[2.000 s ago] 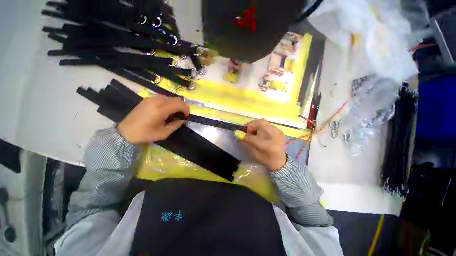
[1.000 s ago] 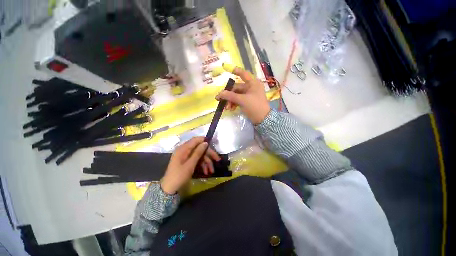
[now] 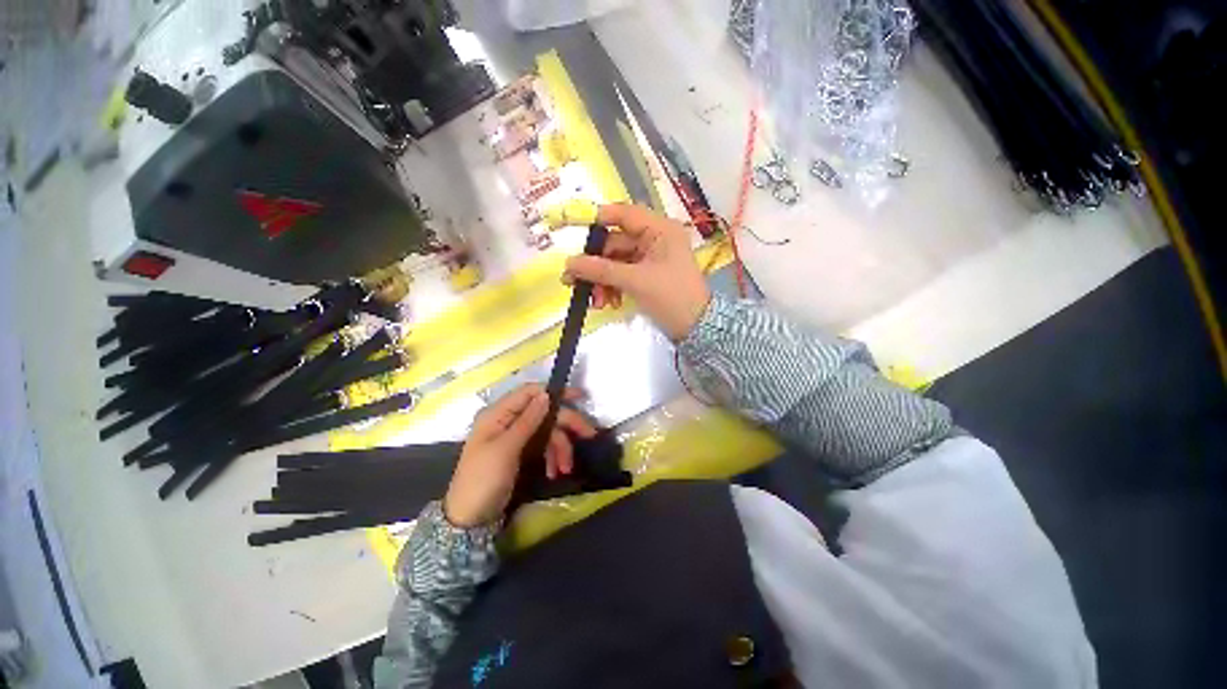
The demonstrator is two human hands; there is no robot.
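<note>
A black webbing strap (image 3: 573, 330) is held slanting upward between my two hands. My left hand (image 3: 505, 451) grips its lower part above the loose strap pile. My right hand (image 3: 646, 267) pinches its upper end with thumb and fingers; a yellow covering shows on one fingertip. No ring shows on this strap. More plain straps (image 3: 343, 487) lie in a pile in front of me, partly under my left hand. Straps with silver rings (image 3: 222, 381) are fanned out at the left. The sewing machine (image 3: 276, 189) stands beyond them.
Loose metal rings (image 3: 778, 178) lie on the pale table at the right, below a clear bag of hardware (image 3: 850, 81). A tool with a red part (image 3: 690, 191) and a red-orange cord (image 3: 747, 182) lie right of the yellow-edged plate. A long black bundle (image 3: 1029, 115) lies far right.
Two seconds ago the strap was held level between my hands; now it slants upward, right hand higher. The view has turned and shifted. Since one second ago my grip looks much the same.
</note>
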